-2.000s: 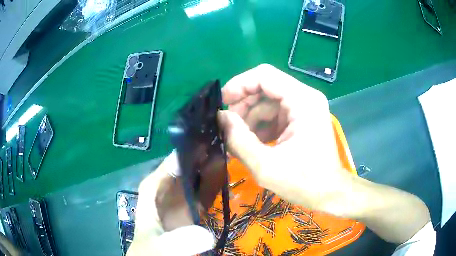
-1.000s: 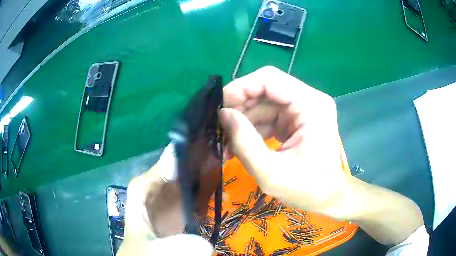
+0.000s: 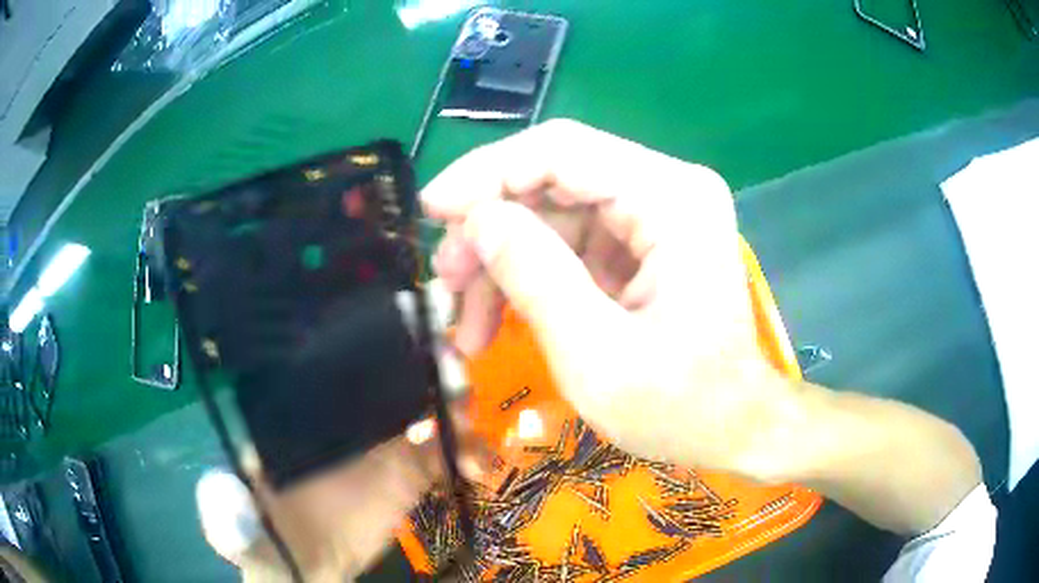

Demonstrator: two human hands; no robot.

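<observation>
A black phone middle frame is held upright, its broad face with gold dots turned toward me, slightly blurred. My left hand holds its lower part from behind; a white finger cot shows at its left edge. My right hand is at the frame's right long edge, thumb and fingertips close together; whether a side key is between them cannot be told. An orange tray lies below the hands, with many loose thin dark side keys in it.
Phone frames lie on the green belt, one beyond my right hand, one partly behind the held frame. Dark frames stand at the lower left. A white sheet lies at the right edge. Clear plastic is at the top left.
The held frame has turned from nearly edge-on to show its broad face and moved left. My right hand has shifted slightly left. The frames on the belt have moved left.
</observation>
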